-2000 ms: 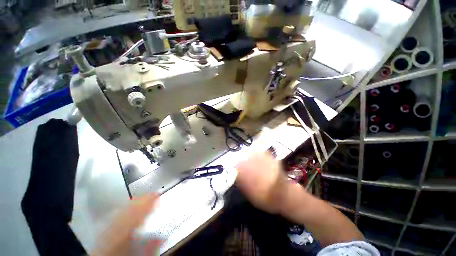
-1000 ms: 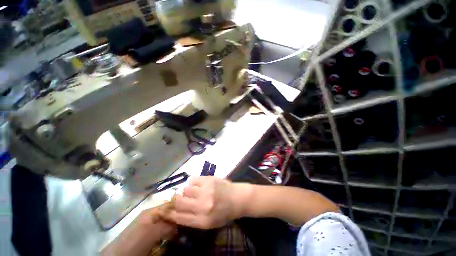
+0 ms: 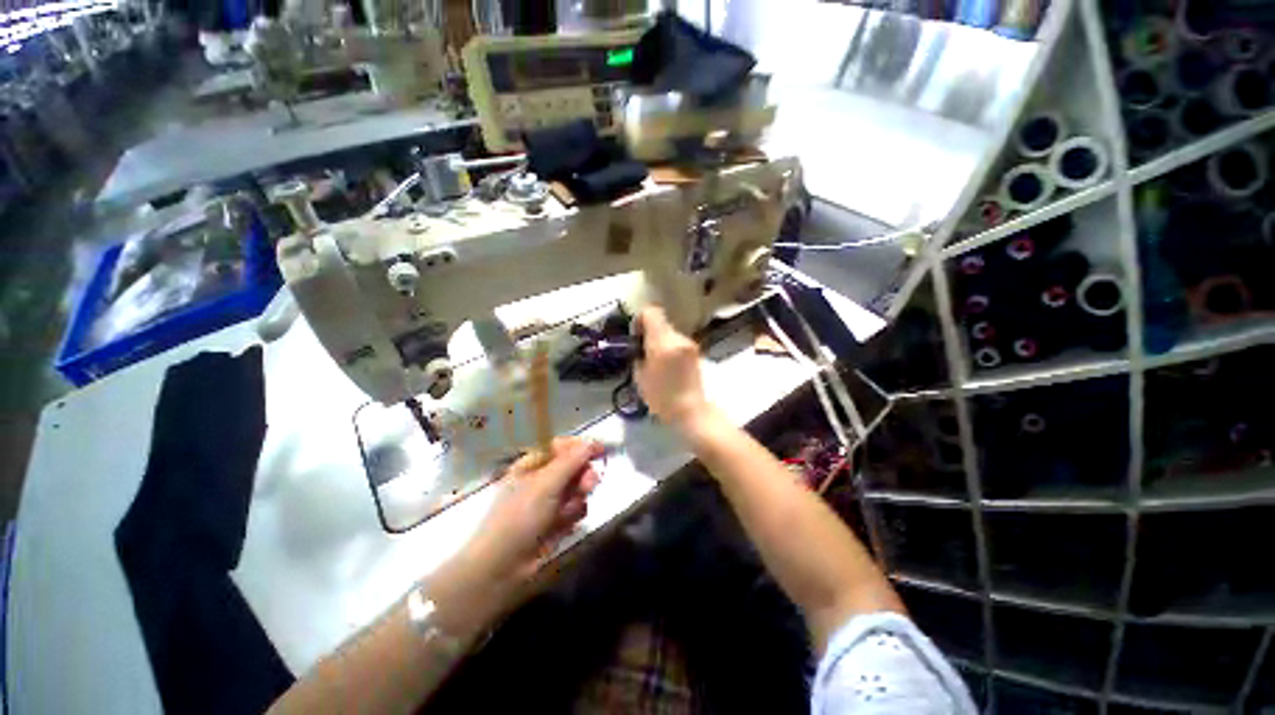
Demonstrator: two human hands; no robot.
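My left hand [image 3: 543, 500] is in front of the machine bed, its fingers closed at the lower end of a blurred, upright tan strip [image 3: 543, 402]. My right hand [image 3: 668, 366] reaches under the machine arm, beside a dark bundle [image 3: 599, 349] and the black scissors handles [image 3: 632, 400]; its grip is unclear. The cream sewing machine [image 3: 545, 259] stands behind both hands, with its needle area [image 3: 422, 416] left of them. A long black fabric piece [image 3: 196, 503] lies on the white table [image 3: 84, 461] at the left.
A blue crate [image 3: 168, 324] holding bags stands behind the table at left. A control box [image 3: 538, 101] and dark cloth [image 3: 580, 157] are behind and on the machine. A rack of thread cones [image 3: 1042, 419] fills the right. Pale tapes [image 3: 825, 366] hang at the table's right end.
My hands were together at the front edge; they have separated, the right going up under the machine arm. The tan strip now stands upright at my left hand. The view has shifted left.
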